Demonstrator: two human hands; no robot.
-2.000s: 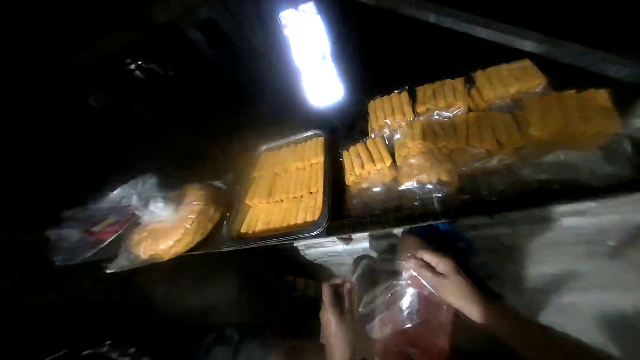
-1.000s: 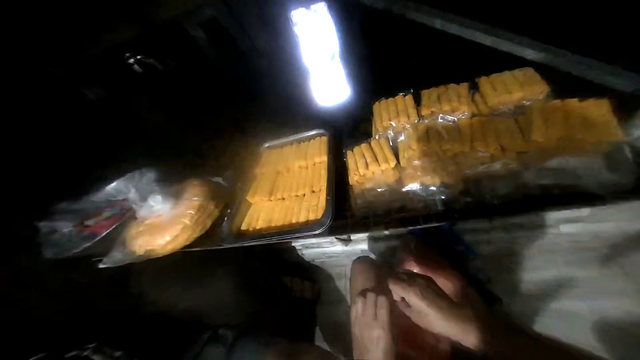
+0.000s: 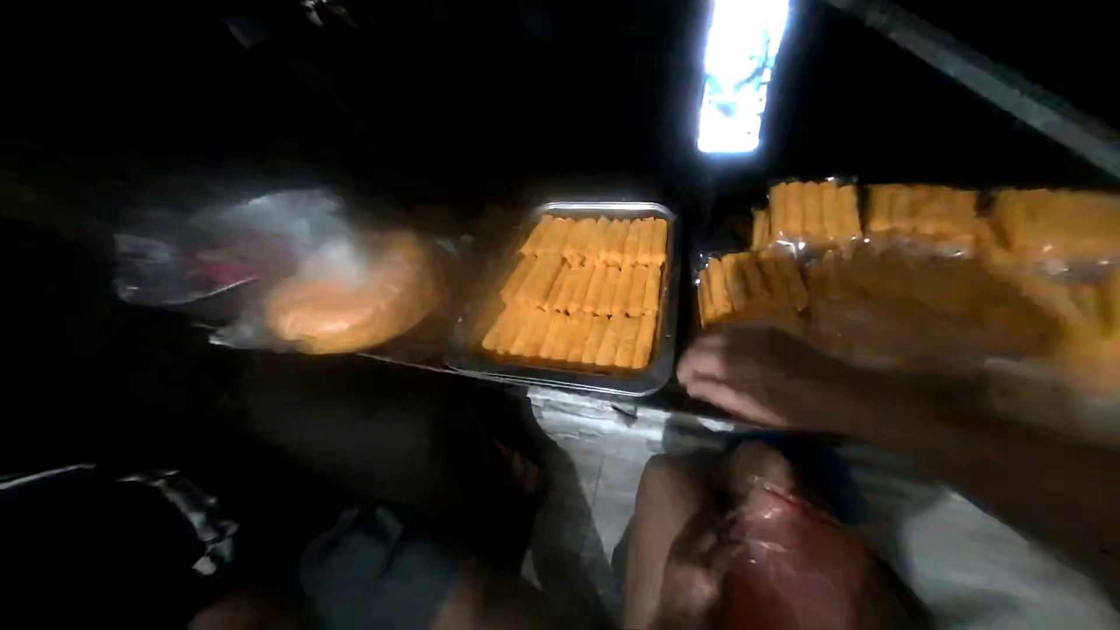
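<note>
My left hand is low in the view, blurred, its fingers on a clear plastic bag with a reddish surface showing through it. My right hand reaches in from the right, beside the near right corner of a metal tray and in front of the bagged rolls. Whether its fingers hold anything is unclear. Rows of thin yellow-orange rolls lie in the tray. More rolls in clear plastic bags are stacked to its right, partly hidden by my right hand and forearm.
Left of the tray lies a plastic bag of round, flat orange-yellow food, with another clear bag beyond it. A bright lit panel shows behind the tray. The table's near edge runs below the bags; surroundings are dark.
My right hand has left the plastic bag near my left hand and moved up beside the tray and the bagged rolls. The view has shifted somewhat.
</note>
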